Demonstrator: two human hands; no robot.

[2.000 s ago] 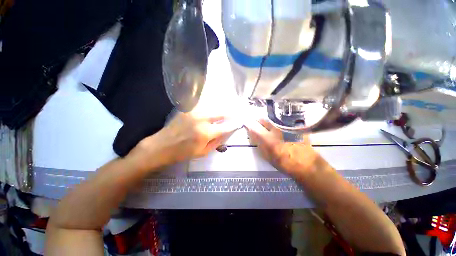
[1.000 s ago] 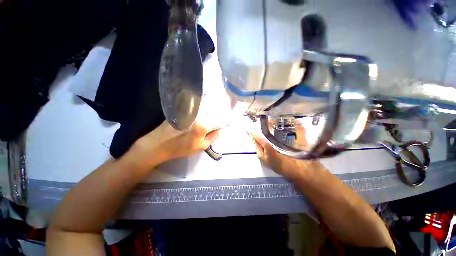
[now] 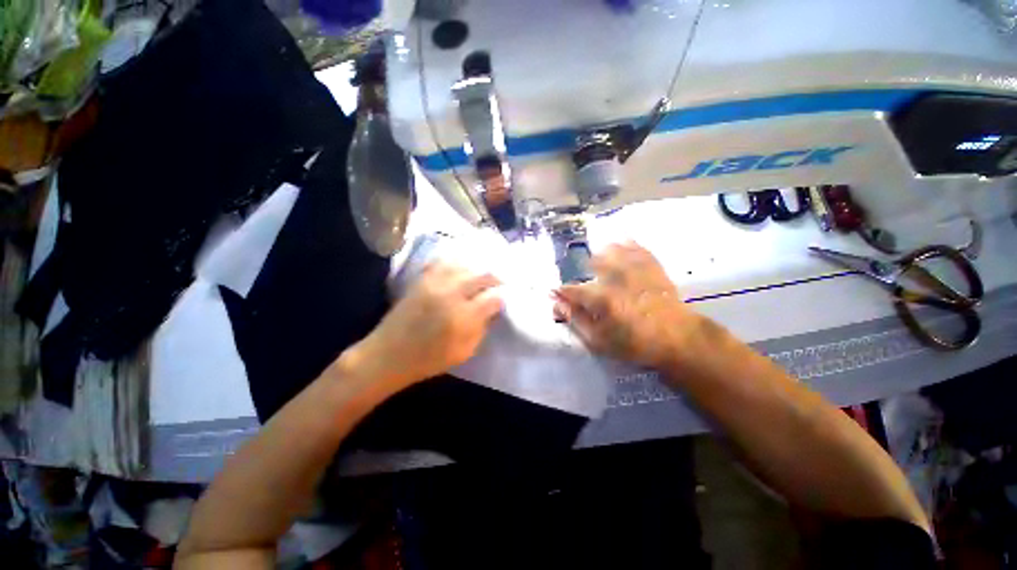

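A white cloth piece point(image 3: 541, 373) lies in front of the presser foot point(image 3: 571, 247) of the white JACK sewing machine point(image 3: 736, 139). Black cloth point(image 3: 301, 290) lies left of it and under its front part, reaching over the table edge. My left hand point(image 3: 452, 312) rests on the white piece, left of the foot, fingers bent; bright glare makes its grip hard to tell. My right hand point(image 3: 619, 301) is just right of and in front of the foot, thumb and fingertips pinched at the white piece's right edge on a small dark bit.
A grey oval plate point(image 3: 380, 184) hangs left of the machine head. Large bronze-handled shears point(image 3: 931, 295) lie at right, with black-handled scissors point(image 3: 764, 205) behind. A stack of black cloth point(image 3: 167, 167) is at left. A printed ruler point(image 3: 781, 365) runs along the front edge.
The view has shifted, showing more of the machine. The white piece now spreads in front of the foot, with black cloth under its front part. My right hand now pinches beside the foot.
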